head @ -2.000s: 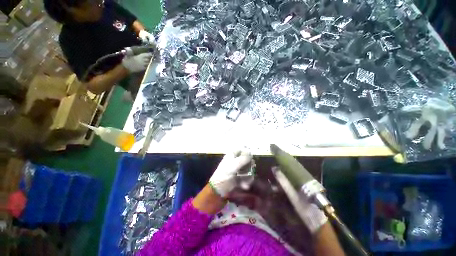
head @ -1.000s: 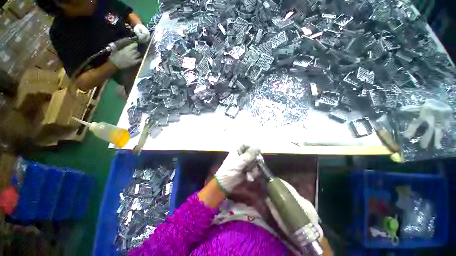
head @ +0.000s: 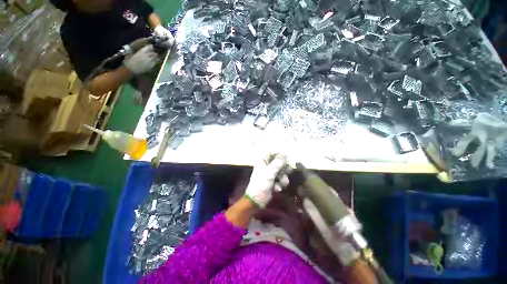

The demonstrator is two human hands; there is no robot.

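My left hand (head: pixel 267 180), in a white knit glove, is at the table's front edge with its fingers pinched together. A small workpiece may be between the fingertips, but it is too small and blurred to tell. My right hand (head: pixel 332 236), gloved, is shut around the olive-green air tool (head: pixel 324 201). The tool's dark tip points up and left, close to my left fingers. Its silvery rear collar and hose run down to the right. A large heap of grey metal parts (head: pixel 239 72) covers the far part of the white table.
An oil bottle (head: pixel 125 143) and a thin flat strip (head: pixel 162 147) lie at the left table corner. A blue bin of parts (head: pixel 129 202) stands below left, another blue bin (head: pixel 396 222) below right. Empty gloves (head: pixel 482 138) lie at right. A person (head: pixel 103 41) works at far left.
The air tool has shifted: its tip moved from my left fingers slightly right, and its body swung up and right. My left hand rose a little towards the table edge.
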